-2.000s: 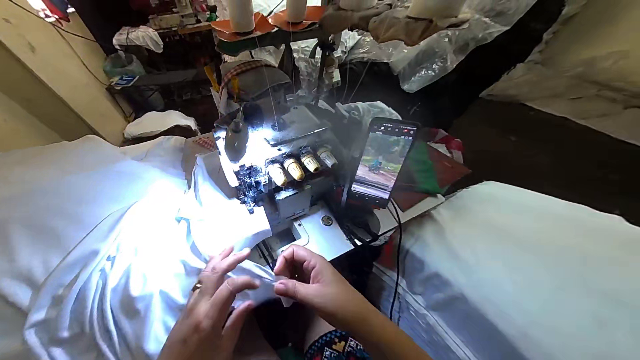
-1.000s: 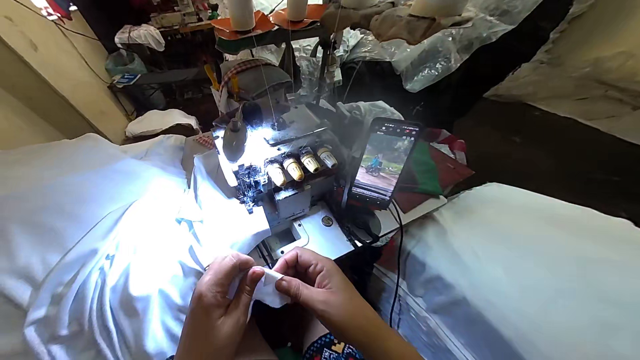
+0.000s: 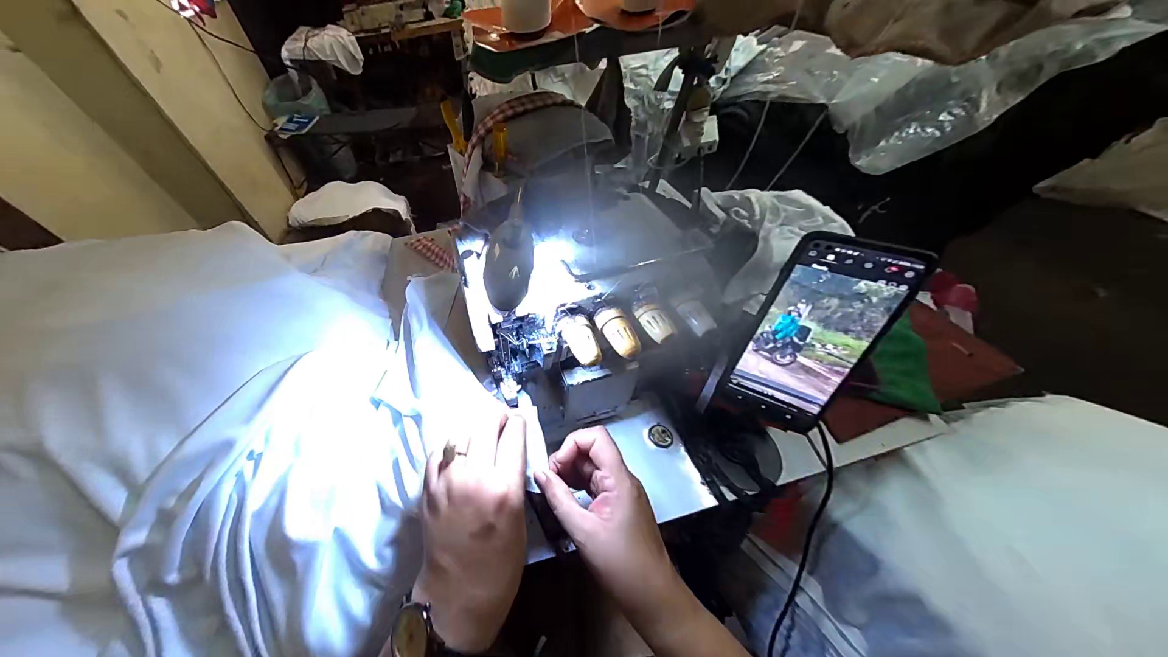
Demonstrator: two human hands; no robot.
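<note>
White fabric [image 3: 310,456], brightly lit, lies over the left side and runs up to the needle area of an overlock sewing machine [image 3: 598,392]. My left hand [image 3: 479,511] rests flat on the fabric just in front of the presser foot [image 3: 508,391], its fingers pointing toward the foot. Beside it, my right hand [image 3: 598,493] pinches the fabric's narrow edge [image 3: 537,452] between thumb and forefinger, over the machine's front plate. Several tension dials [image 3: 618,330] line the machine's front. The fabric under the left palm is hidden.
A smartphone [image 3: 821,328] showing a picture stands at the machine's right, its black cable [image 3: 812,557] hanging down. More white fabric [image 3: 1022,529] covers the right side. Thread cones [image 3: 526,14] sit on the stand above, with clear plastic [image 3: 894,109] behind. A yellowish wall [image 3: 164,100] rises at the left.
Both hands have moved forward from near the body toward the presser foot, bringing the fabric edge along. My left hand has gone from pinching the edge to lying flat on the fabric.
</note>
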